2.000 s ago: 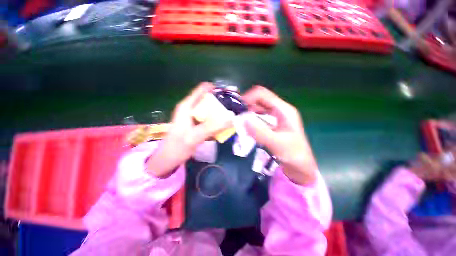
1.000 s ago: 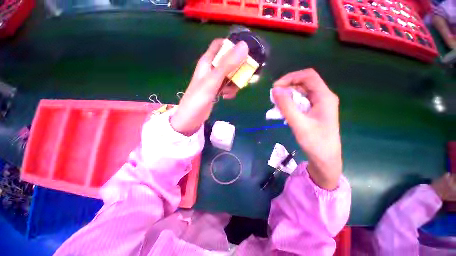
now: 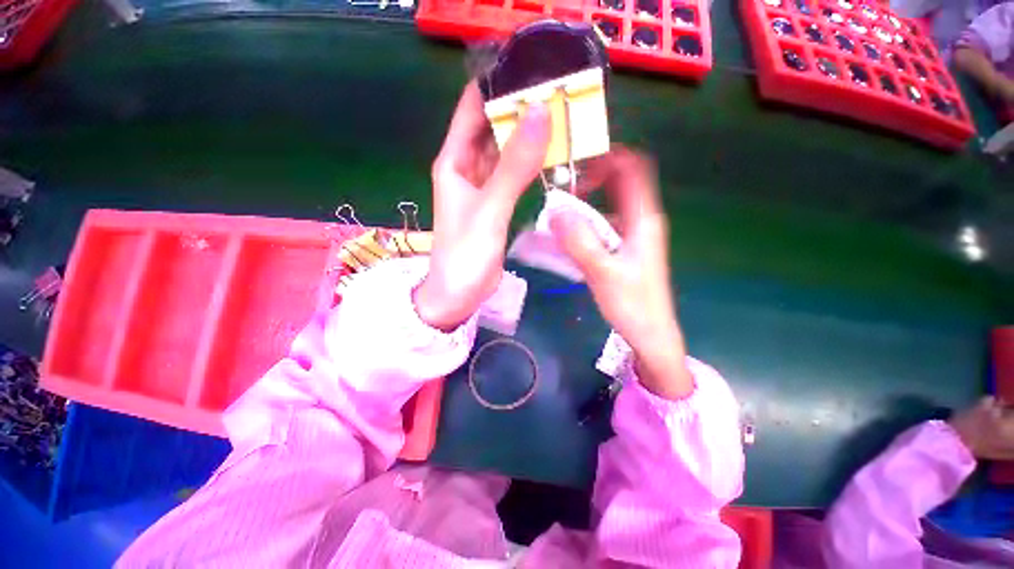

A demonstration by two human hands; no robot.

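Note:
My left hand (image 3: 478, 200) holds up a glossy black rounded housing (image 3: 545, 56) with a yellow binder clip (image 3: 584, 117) clamped on its lower edge; my thumb lies on the clip. My right hand (image 3: 628, 250), partly blurred, pinches a crumpled white cloth (image 3: 573, 218) just below the clip's wire handle. I cannot tell whether the cloth touches the clip. More yellow binder clips (image 3: 384, 247) stand at the right end of the red compartment tray (image 3: 211, 317), partly behind my left sleeve.
A thin tan ring (image 3: 504, 375) lies on the green bench (image 3: 823, 311). A white scrap (image 3: 614, 356) lies by my right wrist. Red multi-cell trays (image 3: 856, 67) stand across the bench. A blue bin (image 3: 133, 461) is at lower left. Another person's hand (image 3: 984, 428) is at right.
The black housing is raised and turned so its clip faces me. My right hand has moved left with the cloth, close under the clip. The white block on the bench is now partly covered.

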